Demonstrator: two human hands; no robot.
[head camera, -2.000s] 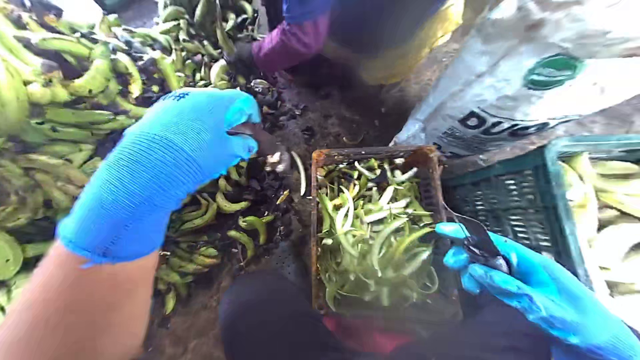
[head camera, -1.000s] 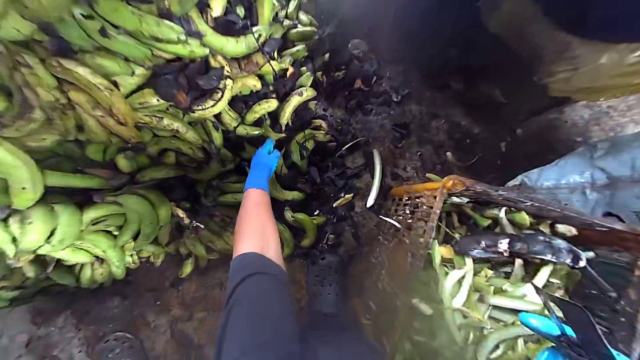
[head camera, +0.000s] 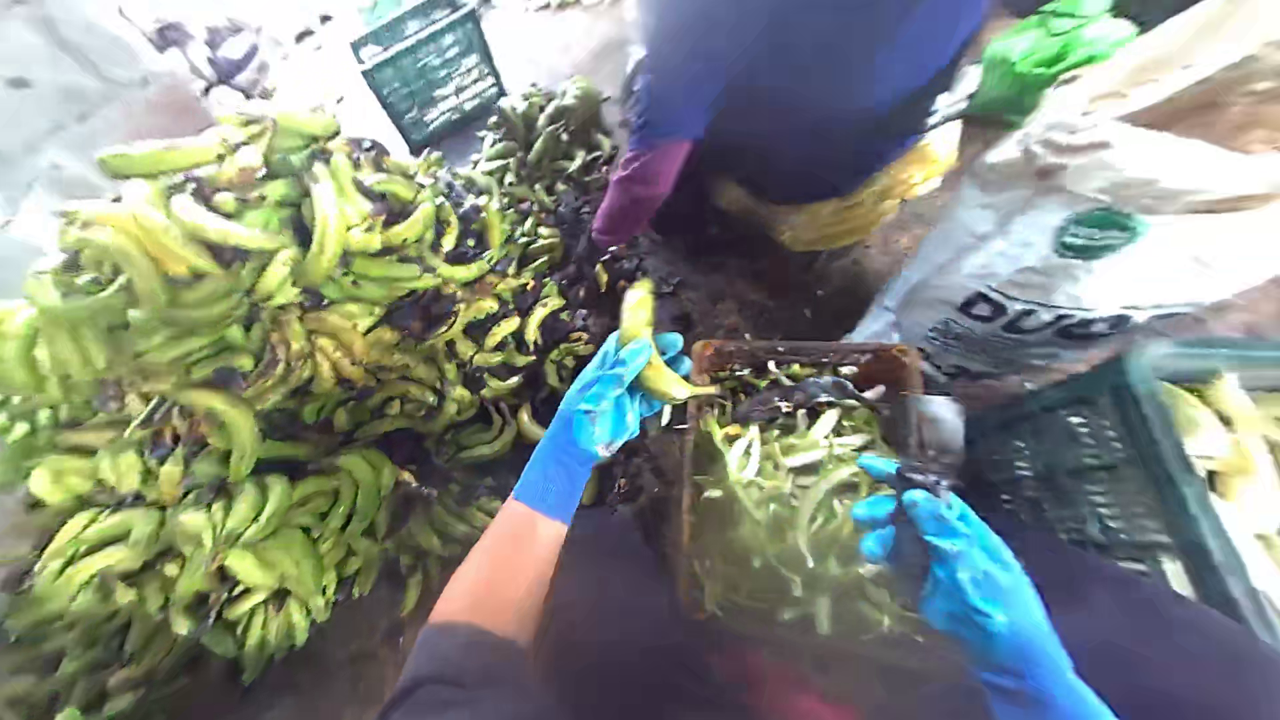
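My left hand (head camera: 605, 400), in a blue glove, grips a green plantain (head camera: 640, 318) near the middle of the view, just left of a worn rectangular crate (head camera: 702, 500). Green peel strips (head camera: 790, 480) fill that crate, and a dark, blackened piece (head camera: 795, 397) lies across them near its far end. Over the crate's right edge, my right hand (head camera: 925, 540), also gloved in blue, is closed around a dark-handled tool (head camera: 915, 480). A pale, broad part (head camera: 940, 425) beyond the fingers looks like its blade, though blur hides the exact kind.
A big heap of green plantains (head camera: 250, 400) spreads over the ground at left. Behind it stands a green plastic crate (head camera: 430, 75). Another green crate (head camera: 1130, 420) at right holds pale plantains (head camera: 1230, 430), beside a white sack (head camera: 1100, 220). Opposite me, a person (head camera: 800, 90) reaches toward the heap.
My left hand was reaching into the plantain heap a second ago; now it is beside the peel crate with a plantain in it. The view has swung back from the heap.
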